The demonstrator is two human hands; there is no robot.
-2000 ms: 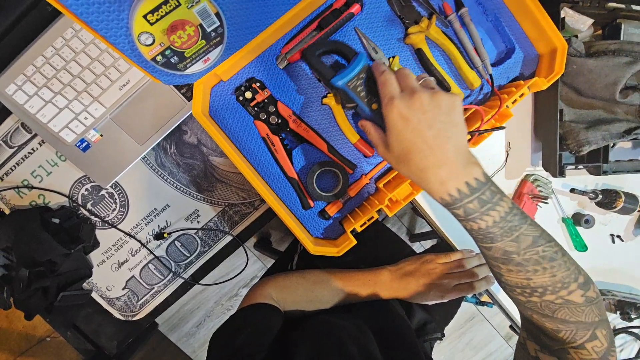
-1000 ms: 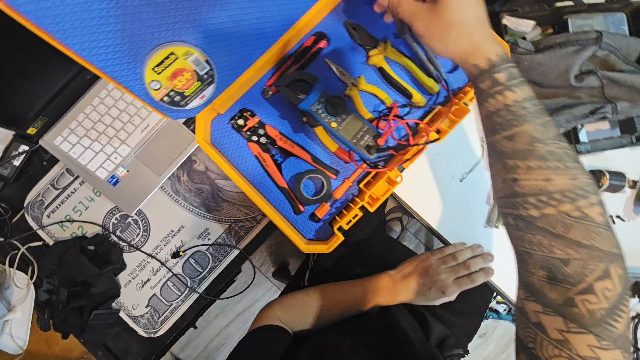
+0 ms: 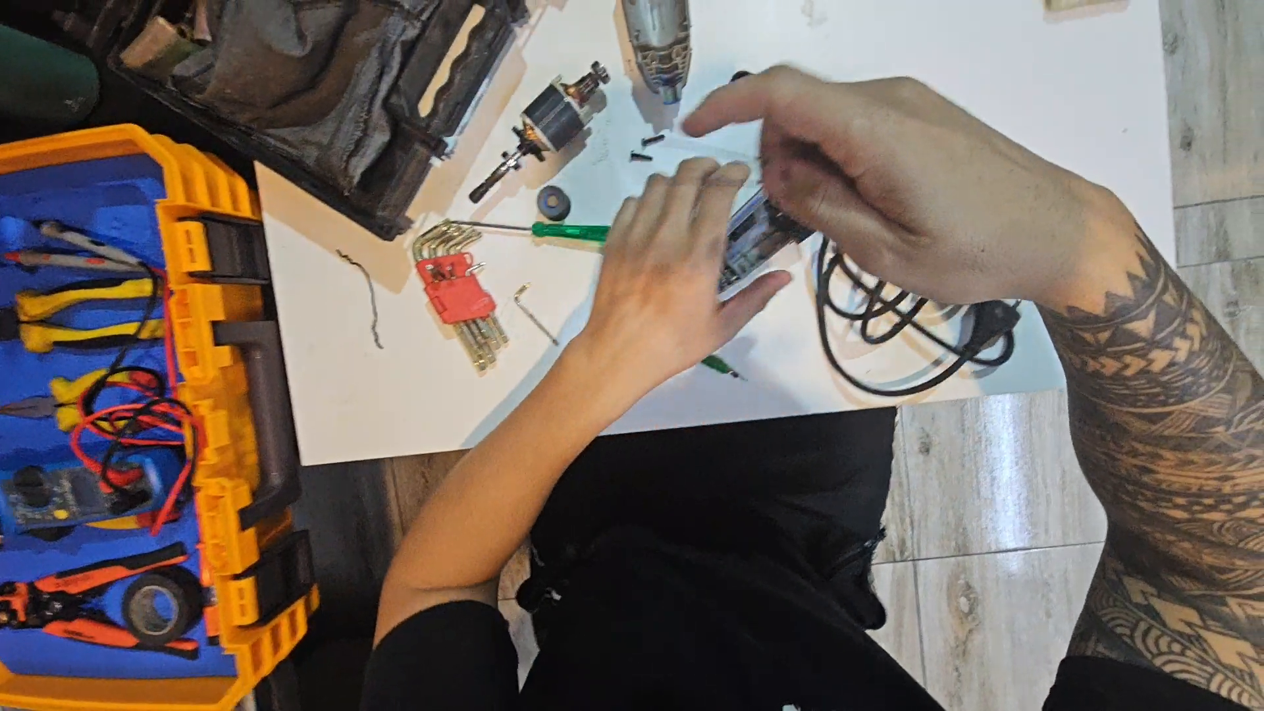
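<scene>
Over the white table, my left hand (image 3: pixel 667 262) lies with its palm down beside a dark tool housing (image 3: pixel 755 242), touching or nearly touching it; its grip is unclear. Above the housing's far end is my right hand (image 3: pixel 879 178), fingers curled, their tips partly hidden. A green-handled screwdriver (image 3: pixel 570 231) runs partly under my left hand. Farther off lie a motor armature (image 3: pixel 553 117), a grey tool casing (image 3: pixel 659 44), small black screws (image 3: pixel 647 141) and a black rubber ring (image 3: pixel 554 203). A red holder of hex keys (image 3: pixel 456 288) and a loose hex key (image 3: pixel 535 314) lie left of my left hand.
At the left stands an orange toolbox (image 3: pixel 222 395) with blue lining, holding a multimeter (image 3: pixel 74 494), pliers (image 3: pixel 89 298), a wire stripper (image 3: pixel 89 592) and black tape (image 3: pixel 161 607). A dark tool bag (image 3: pixel 296 89) sits behind it. A coiled black power cord (image 3: pixel 869 365) is on the right.
The view has swung right, from the toolbox to the table. My right hand has left the toolbox and is over the dark housing; my left hand has moved from near my lap to beside it.
</scene>
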